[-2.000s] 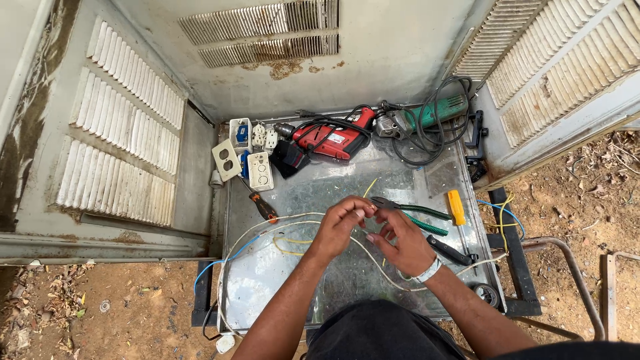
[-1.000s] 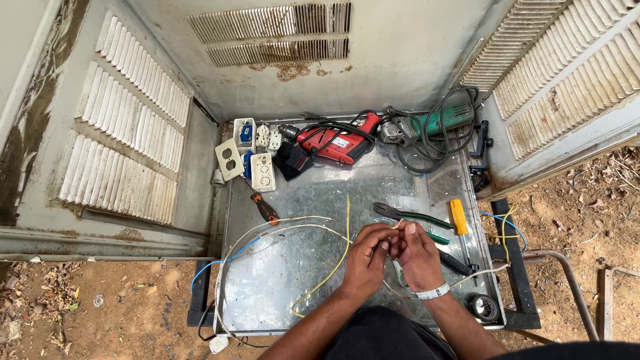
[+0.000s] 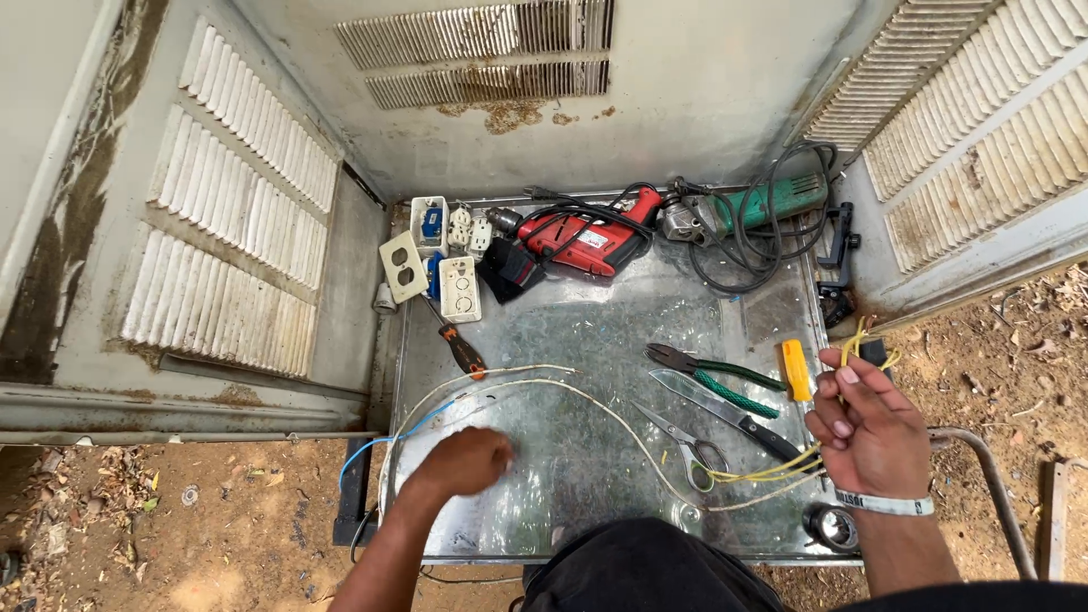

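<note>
My right hand (image 3: 871,421), at the right edge of the metal tray, pinches yellow wires (image 3: 765,474) whose ends stick up above the fingers. My left hand (image 3: 472,461) hovers at the tray's left side with fingers curled; whether it holds anything is hidden. Near it lie a white cable (image 3: 625,425) and a blue wire (image 3: 425,419). Between the hands rest scissors (image 3: 687,446), a knife with a black handle (image 3: 727,410) and green-handled pliers (image 3: 722,374). A yellow-handled tool (image 3: 796,371) lies beside my right hand.
Along the tray's back are a red power drill (image 3: 586,238), a green angle grinder (image 3: 765,206) with its cord, and outlet boxes (image 3: 460,291) with a cover plate (image 3: 404,265). A screwdriver (image 3: 463,348) lies at left, a round metal part (image 3: 833,527) at front right. Louvered metal panels (image 3: 229,187) surround the tray.
My hands, together over the tray before, are now apart: the right has moved right with yellow wire, the left has moved left. The scissors and the knife's blade now show.
</note>
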